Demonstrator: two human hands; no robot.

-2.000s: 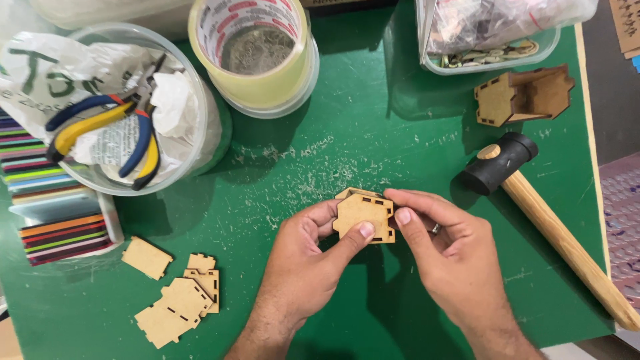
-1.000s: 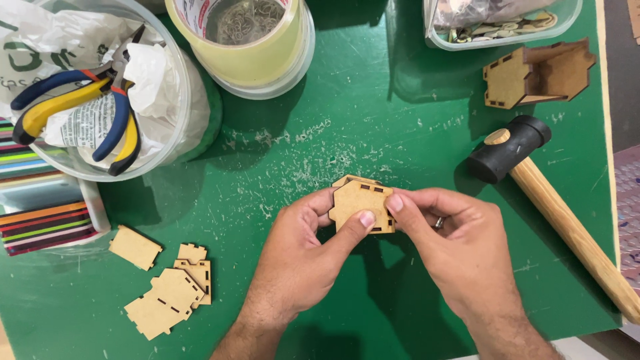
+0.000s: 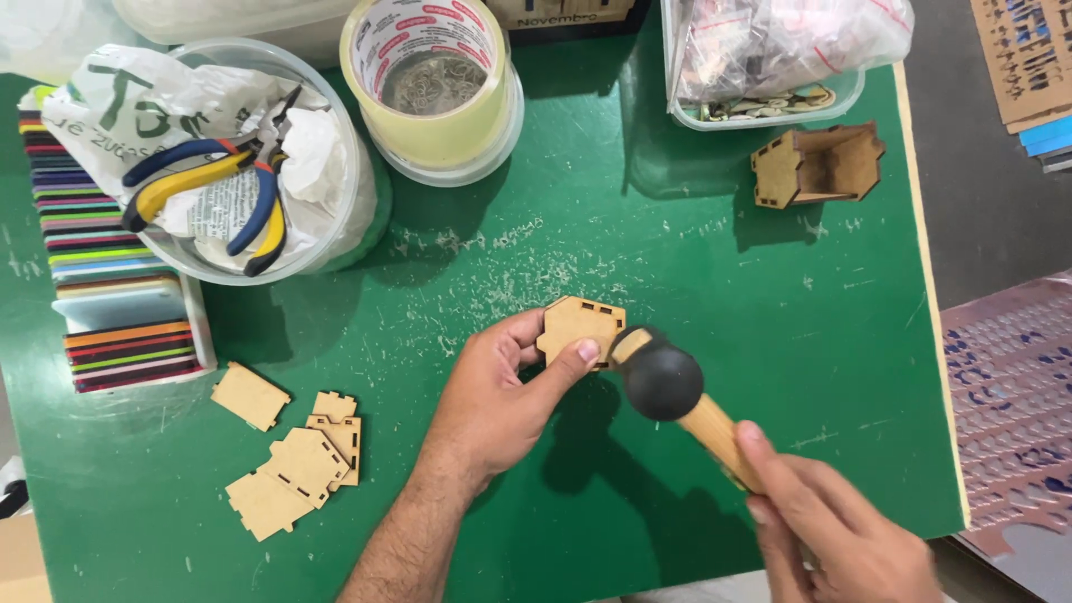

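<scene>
My left hand (image 3: 511, 389) holds a small slotted wooden box piece (image 3: 578, 327) between thumb and fingers, near the middle of the green table. In my right hand (image 3: 837, 528) is a rubber mallet (image 3: 666, 381), gripped by its wooden handle. The black head is at the right edge of the piece; whether they touch I cannot tell. Loose notched wooden panels (image 3: 306, 461) overlap at the lower left, and one separate panel (image 3: 251, 397) lies just above them. An assembled open wooden box (image 3: 816, 167) rests at the upper right.
A clear tub (image 3: 360, 180) at the upper left holds plastic bags and pliers (image 3: 209, 172). Beside it are a rack of coloured sheets (image 3: 126, 268) and a tape roll (image 3: 427, 126) on a round container. A clear bin (image 3: 846, 96) with bags stands at the top right.
My right hand has let go of the box piece and taken up the mallet, which lay on the table at the right. My left hand still holds the piece.
</scene>
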